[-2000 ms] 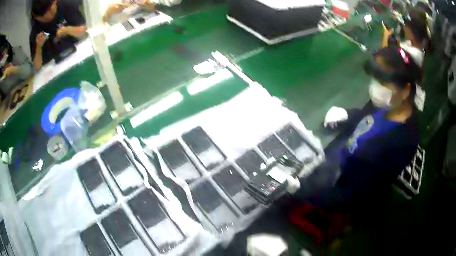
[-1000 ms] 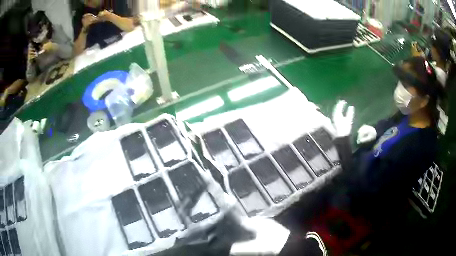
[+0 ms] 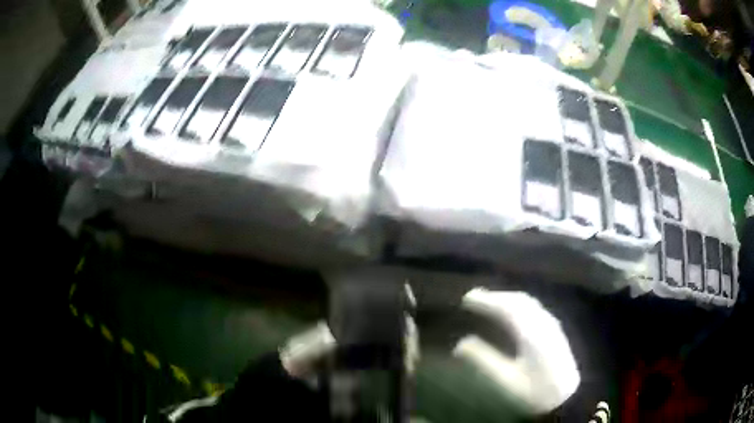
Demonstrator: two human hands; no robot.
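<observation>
A blurred dark block, apparently one or more phone middle frames, stands upright in front of the bench edge. My left hand, in a white glove, grips it from the left; thin white edges, perhaps fingertips, show on its right side. My right hand, in an overexposed white glove, is curved with thumb and fingers apart, right of the block and not visibly touching it. Beyond, phone middle frames lie in rows on white liner sheets over trays, in a left, a middle and a right group.
A blue tape roll and a crumpled clear plastic bag lie on the green bench beside a pale post. A red stool shows dimly at the lower right. Yellow-black floor tape runs at the lower left.
The view has swung left and down, bringing the left tray group into full view and losing the masked coworker at right. The dark block and both my hands now show below the bench edge.
</observation>
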